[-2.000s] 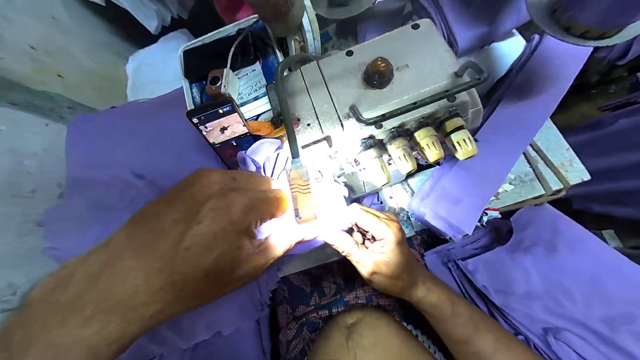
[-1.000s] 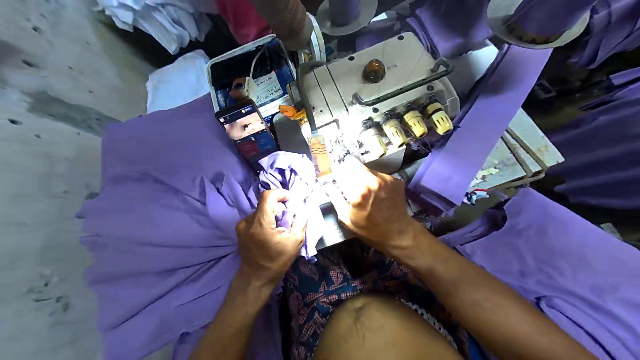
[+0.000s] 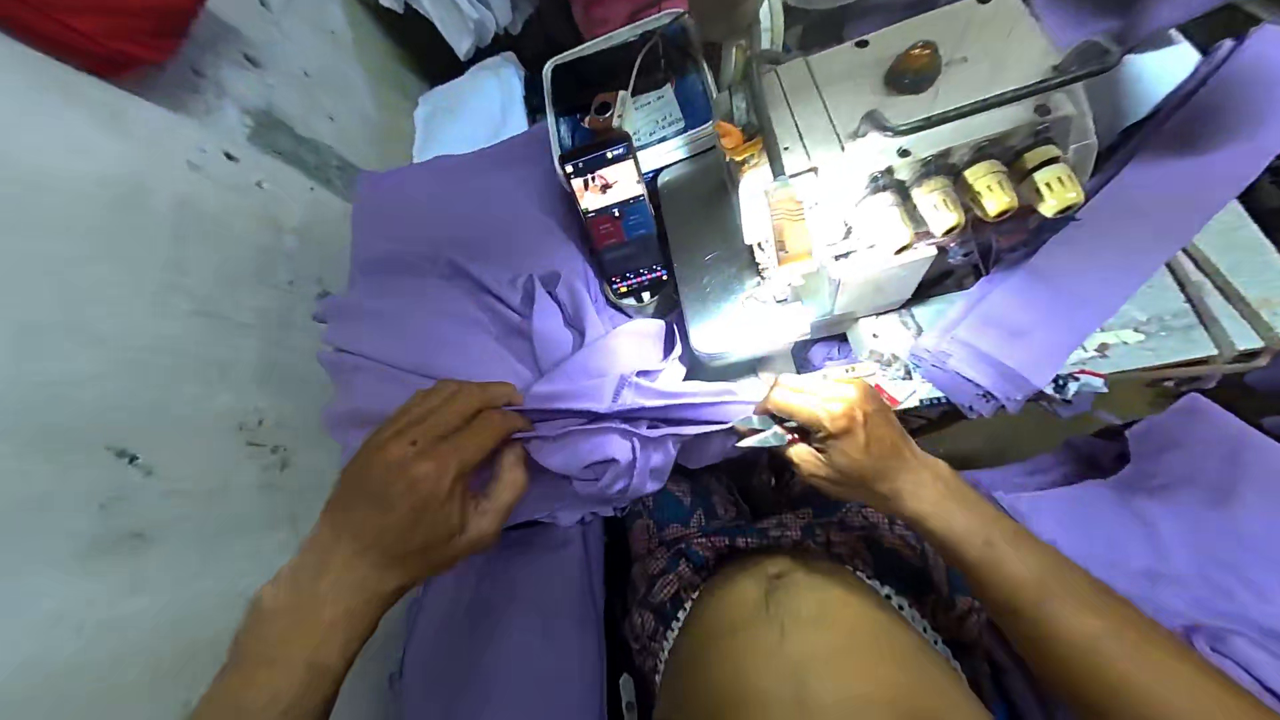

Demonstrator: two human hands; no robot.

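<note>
My left hand (image 3: pixel 440 480) grips the left end of a gathered edge of purple fabric (image 3: pixel 610 400). At the other end of that edge, my right hand (image 3: pixel 840 430) pinches the cloth and also holds small metal thread snips (image 3: pixel 765 433), their blades pointing left below the edge. The cloth is drawn between both hands, in front of the sewing machine (image 3: pixel 850 130) with its lit needle area. Glare hides detail around the needle. The machine's metal plate (image 3: pixel 710 260) lies just above the cloth.
A lit phone (image 3: pixel 615 215) leans against a plastic box (image 3: pixel 630 90) left of the machine. Yellow tension knobs (image 3: pixel 990 190) line its front. A purple strip (image 3: pixel 1110 230) hangs at the right, over the table edge, with more purple fabric (image 3: pixel 1180 510) below. A wall (image 3: pixel 170 380) bounds the left.
Both hands have come away from the lit needle area toward my lap, and the left hand has moved left. The purple cloth, bunched beside the needle earlier, is now stretched between them. Snips now show.
</note>
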